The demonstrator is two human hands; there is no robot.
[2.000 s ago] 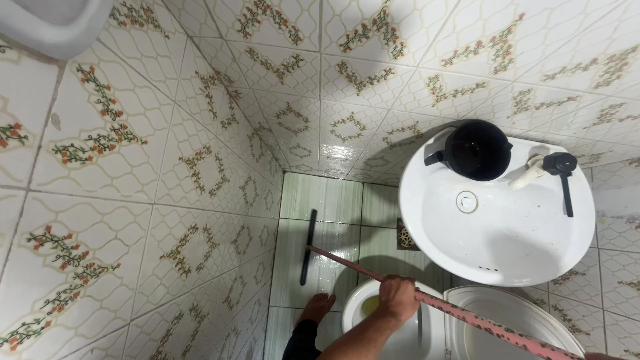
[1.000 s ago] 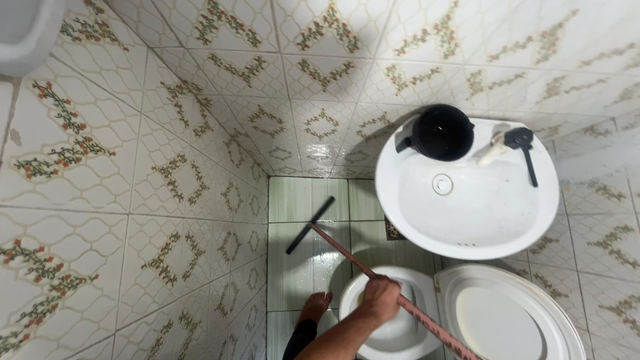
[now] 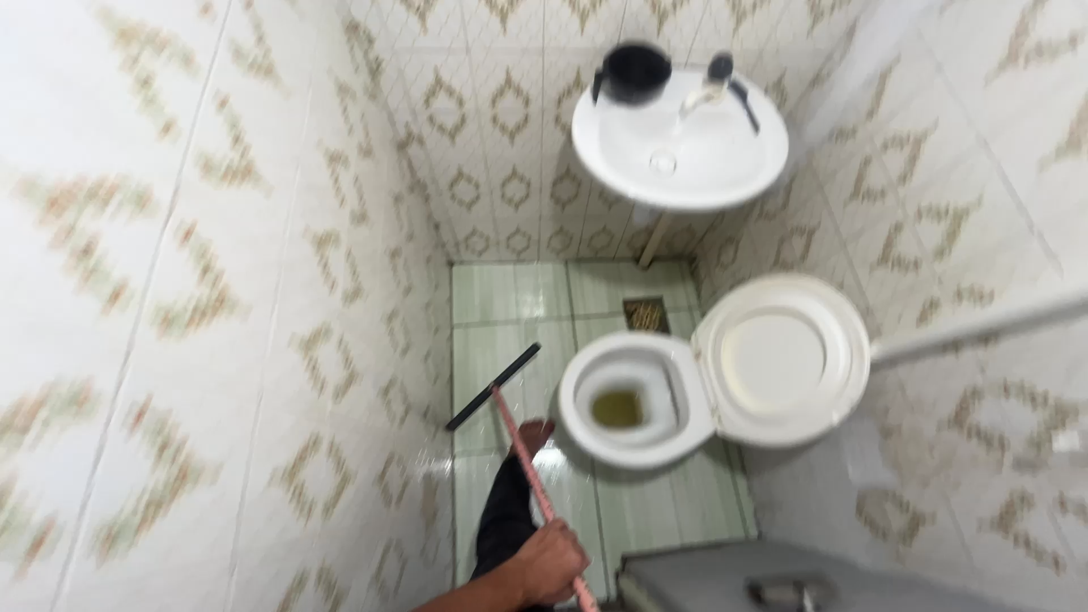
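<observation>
My left hand (image 3: 552, 561) is closed around the pink pole of a floor squeegee (image 3: 531, 472), near the bottom of the view. The pole runs up and to the left to a dark squeegee blade (image 3: 493, 387), which lies slanted on the pale green floor tiles, its lower left end close to the left wall. My bare foot (image 3: 534, 435) stands just right of the pole, below a dark trouser leg. Where the pole leaves the bottom edge, its upper end is hidden, and my right hand is out of view.
A white toilet (image 3: 633, 455) with its lid raised (image 3: 773, 361) stands right of the foot. Behind it are a floor drain (image 3: 646, 314) and a wall-hung washbasin (image 3: 680, 191) holding a black pot (image 3: 636, 74). A grey door (image 3: 714, 578) is at lower right; tiled walls stand close around.
The view has shifted strongly, showing the whole toilet and the door. My left hand, still on the pole, is now left of the toilet; earlier it was over the bowl. The blade's slant has changed.
</observation>
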